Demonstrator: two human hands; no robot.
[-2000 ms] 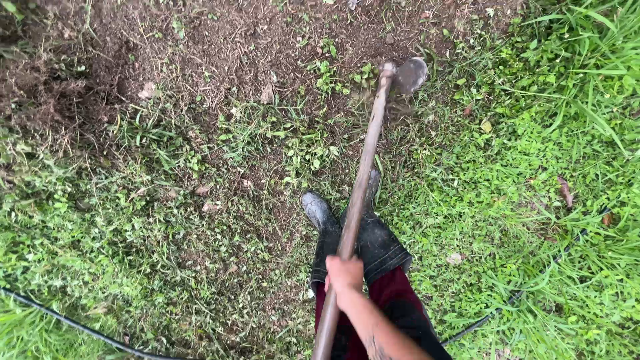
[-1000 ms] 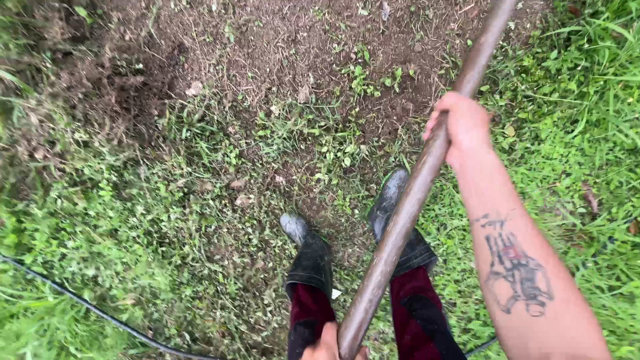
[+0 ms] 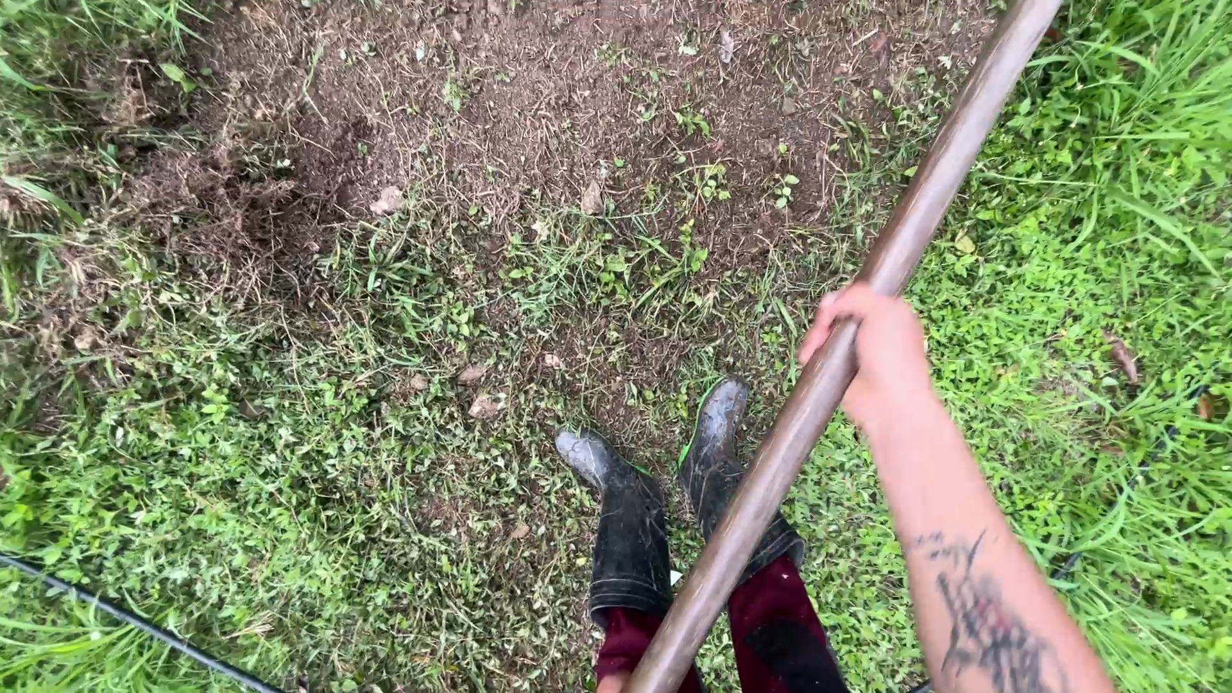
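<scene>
A long wooden handle [image 3: 770, 462] slants across the head view from the bottom middle to the top right; its far end is out of frame. My right hand [image 3: 871, 346] is closed around its middle, over the grass right of my boots. At the bottom edge, part of my left hand [image 3: 612, 682] shows against the handle's lower end, mostly cut off by the frame. Below the handle are my dark rubber boots, the left one [image 3: 630, 539] and the right one [image 3: 717, 433], both dirty and flecked with grass.
Bare brown soil [image 3: 539, 87] with scattered weeds lies ahead. A heap of uprooted dry roots [image 3: 226, 217] is at the left. Taller grass [image 3: 1155, 125] grows on the right. A black hose [image 3: 144, 626] crosses the lower left, and small stones [image 3: 486, 405] lie near my boots.
Two seconds ago the tool's metal head showed on the ground ahead; it is now out of frame. The handle has come up closer to the view, and my right hand is farther forward and right.
</scene>
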